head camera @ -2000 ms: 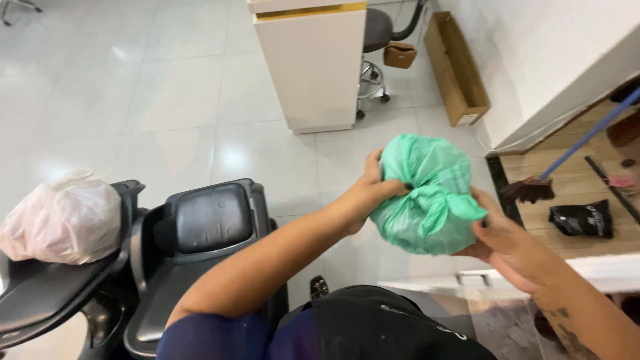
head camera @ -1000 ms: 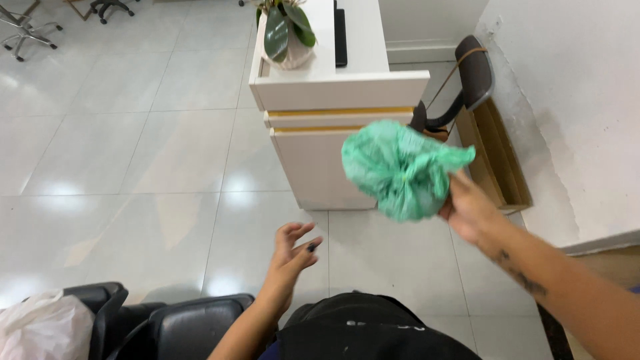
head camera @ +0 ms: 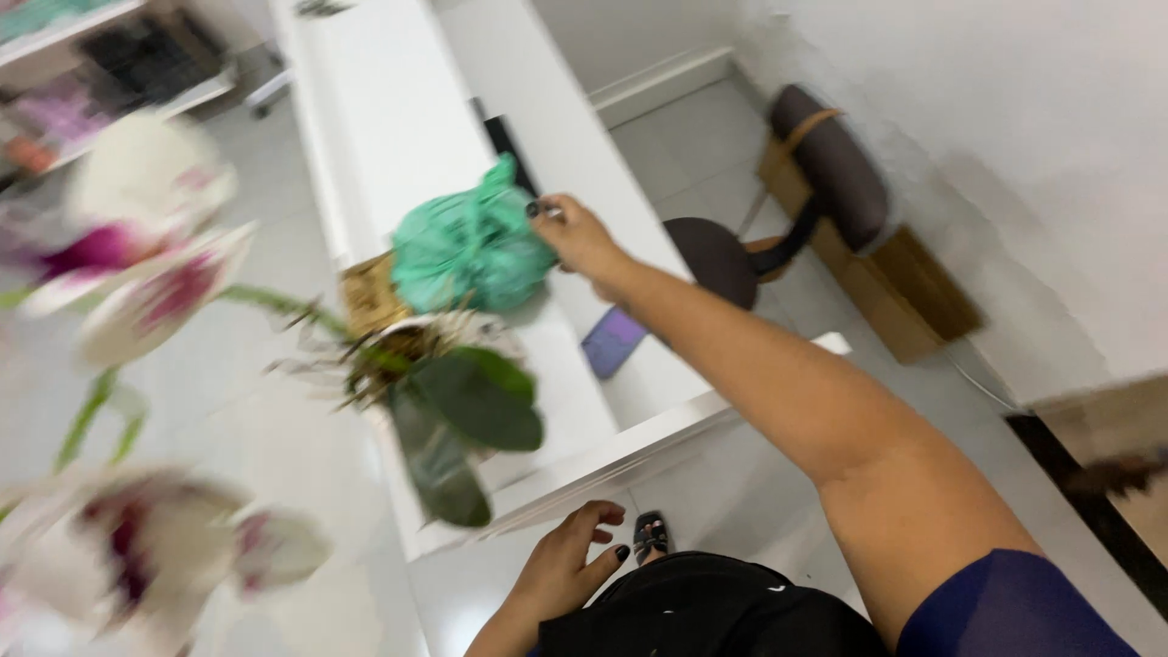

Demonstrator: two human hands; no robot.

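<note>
A knotted green plastic bag (head camera: pixel 465 246) rests on the white reception desk (head camera: pixel 383 100), behind a potted orchid (head camera: pixel 474 392). My right hand (head camera: pixel 579 237) is at the bag's right side with thumb and fingertips close together; whether it still grips the plastic cannot be told. Low in the view, in front of the desk's near edge, my left hand (head camera: pixel 570 561) holds nothing, its fingers loosely curled and apart. A gold-coloured object (head camera: pixel 372 292) lies beside the bag, and a purple-blue phone-like object (head camera: pixel 613 340) lies on the lower desk surface below my right forearm.
Orchid flowers (head camera: pixel 155 201) reach across the left of the view, close to the camera. Right of the desk stand a dark swivel chair (head camera: pixel 712 260) and a long cardboard box (head camera: pixel 894 301) along the wall. A shelf with blurred goods (head camera: pixel 146 55) is at the upper left.
The green bag, held up in the air by my right hand one second ago, is now on the desk. The view has moved closer over the desk.
</note>
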